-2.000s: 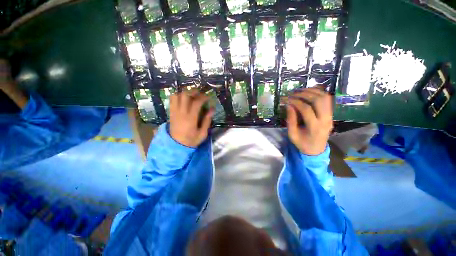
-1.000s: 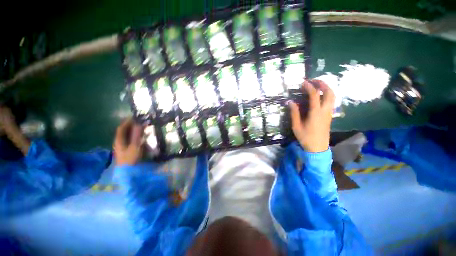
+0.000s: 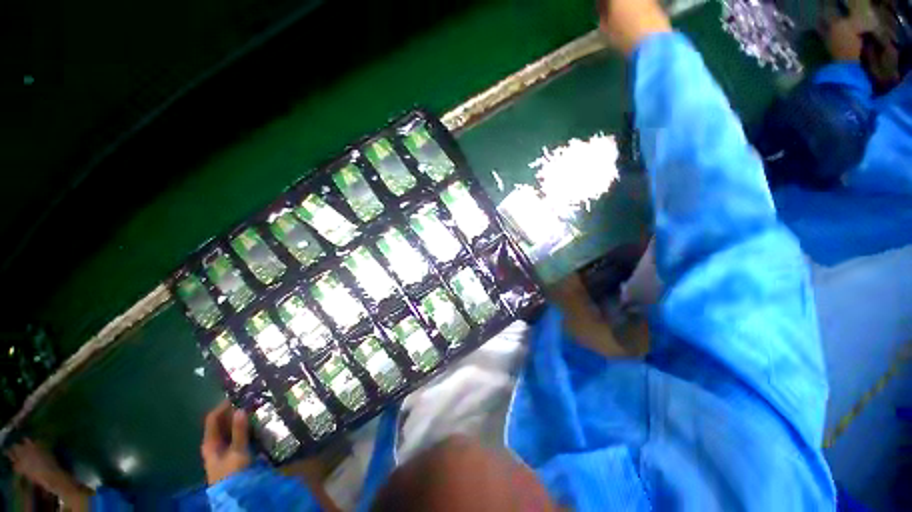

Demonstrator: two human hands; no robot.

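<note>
The black blister tray (image 3: 512,264) lies tilted across the green bench in front of me. It holds three rows of phone units (image 3: 258,254) with green boards and silver or glaring white patches. One pocket at the tray's right end, in the row nearest me, shows dark and bare. My left hand (image 3: 226,440) is at the tray's lower left corner, with its fingers on the edge. My right hand (image 3: 634,18) is stretched far out over the bench's far edge. It is cut off by the top of the picture, so its fingers and any held thing are hidden.
A heap of small white strips (image 3: 580,175) and a white flat packet (image 3: 538,215) lie right of the tray. The pale belt edge (image 3: 540,75) runs behind. Another person's hand (image 3: 45,468) is at lower left; another worker in blue (image 3: 885,135) is at upper right.
The view has turned, so the tray looks slanted. My right hand has left the tray and reached up and away to the right. My left hand remains at the tray's left corner.
</note>
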